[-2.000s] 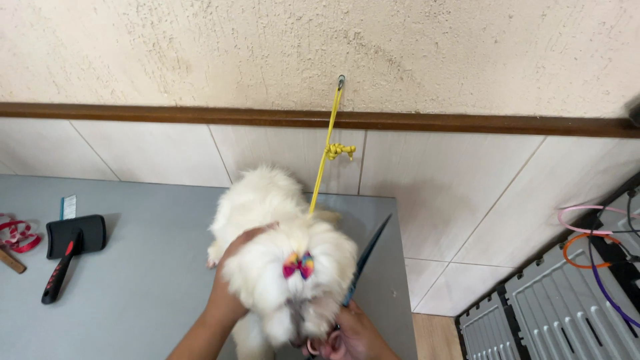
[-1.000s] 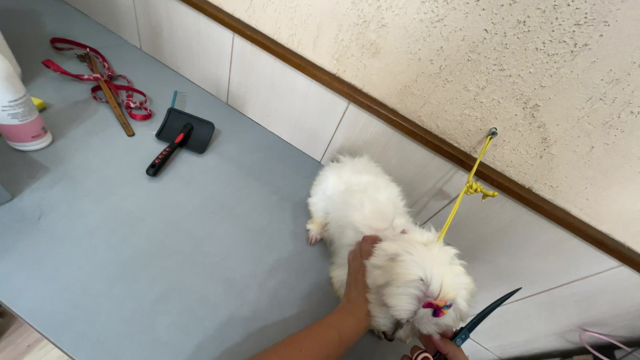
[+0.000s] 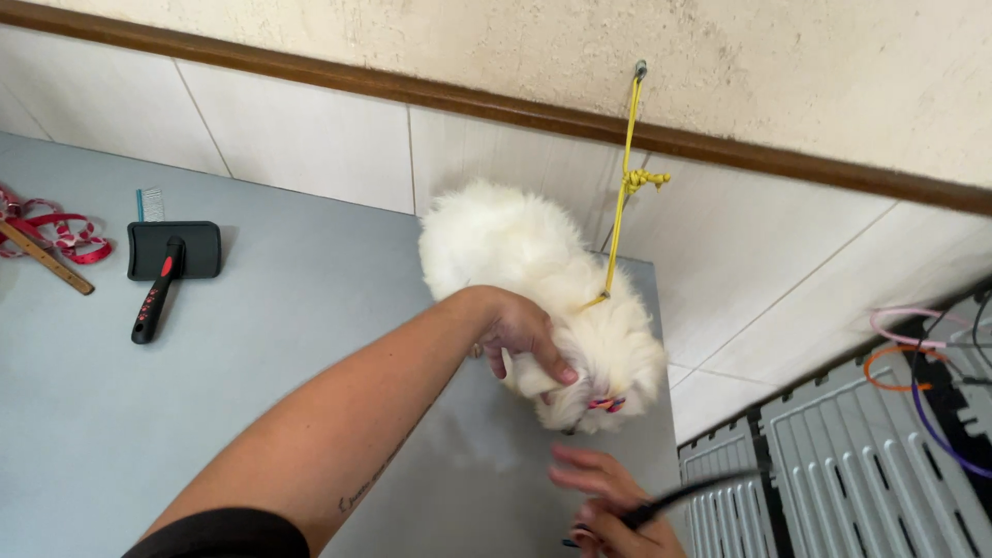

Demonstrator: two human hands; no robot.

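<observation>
A fluffy white dog point(image 3: 504, 240) is on the grey table near its right end, head lowered, with a colourful bow point(image 3: 607, 404) on its head. A yellow cord point(image 3: 623, 194) runs from its neck up to a wall hook. My left hand point(image 3: 531, 333) rests on the side of the dog's head and neck, thumb on the fur, its fingers partly hidden underneath. Below the dog's face, apart from it, my right hand point(image 3: 612, 504) holds curved dark grooming scissors point(image 3: 682, 492), blurred, their blades pointing right. Some of that hand's fingers are extended.
On the grey table point(image 3: 271, 349) at left lie a black slicker brush point(image 3: 174, 250), a metal-toothed comb point(image 3: 151, 204), a red patterned harness or leash point(image 3: 66, 229) and a wooden strip point(image 3: 48, 258). Grey plastic crates point(image 3: 837, 449) with coloured loops stand at lower right, beyond the table edge. A tiled wall runs behind.
My right hand, with the scissors, has moved away from the dog's face. The blades, beside the dog's head earlier, now point right and away from it. My left hand stays on the dog.
</observation>
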